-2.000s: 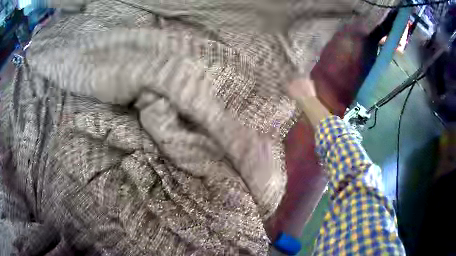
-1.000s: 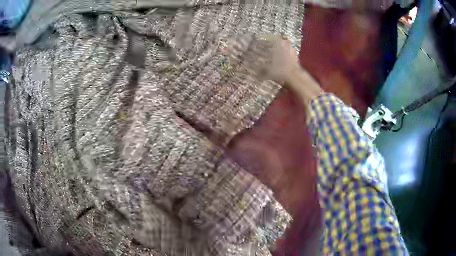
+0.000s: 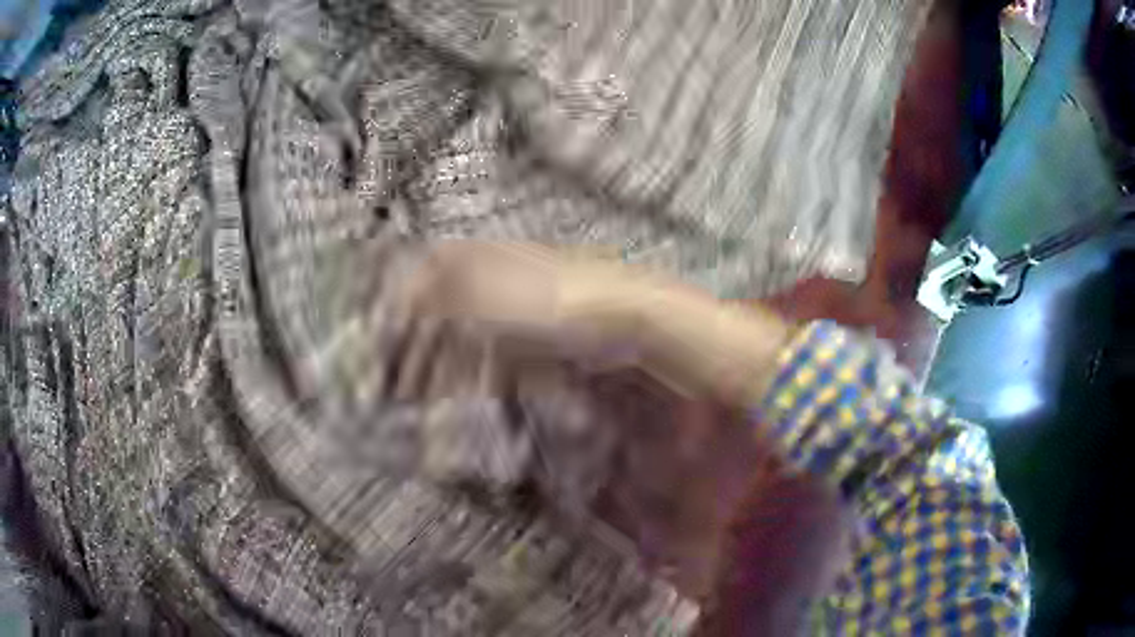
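The beige-grey nubby woven fabric [image 3: 137, 324] covers most of the view, bunched in deep folds at the left and below. A flatter part of it lies at the upper right. My right hand [image 3: 467, 289], bare, is strongly blurred over the folds in the middle, its forearm coming from the right in a yellow-and-blue checked sleeve. Whether its fingers hold cloth is too blurred to tell. My left hand is not in view.
The reddish-brown table [image 3: 797, 529] shows along the right of the cloth. Beyond its edge are a white metal clamp-like part [image 3: 962, 280] on a dark rod, a pale bluish tube [image 3: 1058, 93] and the green floor.
My right hand has moved left and down over the cloth, its forearm now reaching across the middle. The fabric folds have shifted, and flatter cloth now spreads further right at the top.
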